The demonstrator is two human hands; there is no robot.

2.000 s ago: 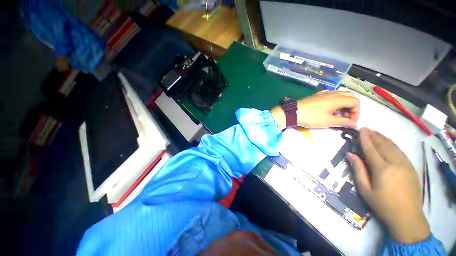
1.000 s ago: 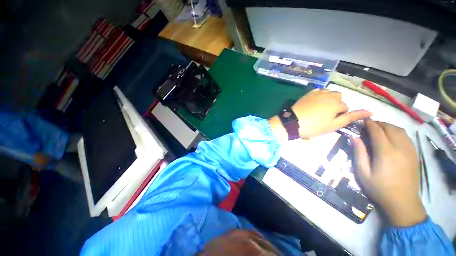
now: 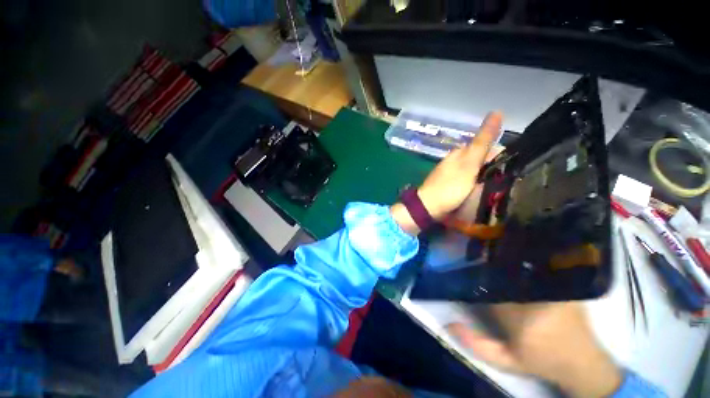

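Note:
The opened tablet frame point(image 3: 545, 210) is raised and tilted above the white board, its dark inside facing me, with an orange flex cable point(image 3: 473, 228) at its left part. My left hand point(image 3: 459, 175) is at the tablet's upper left edge, thumb up, fingers partly hidden behind it; it holds the tablet there. My right hand point(image 3: 537, 342) is blurred at the tablet's lower edge, its fingertips partly hidden; whether it grips the edge is unclear.
A clear plastic case point(image 3: 424, 134) lies on the green mat point(image 3: 364, 167), with a black device point(image 3: 292, 163) at its left. White trays point(image 3: 222, 249) with a black panel stand left. Tweezers point(image 3: 632, 276), a screwdriver point(image 3: 676, 272), a marker and a tape roll point(image 3: 679, 167) lie right. Another person's blue sleeve shows far left.
The tablet has been lifted from lying on the board and tilted up. My left hand has moved to its upper left edge, my right hand down to its lower edge.

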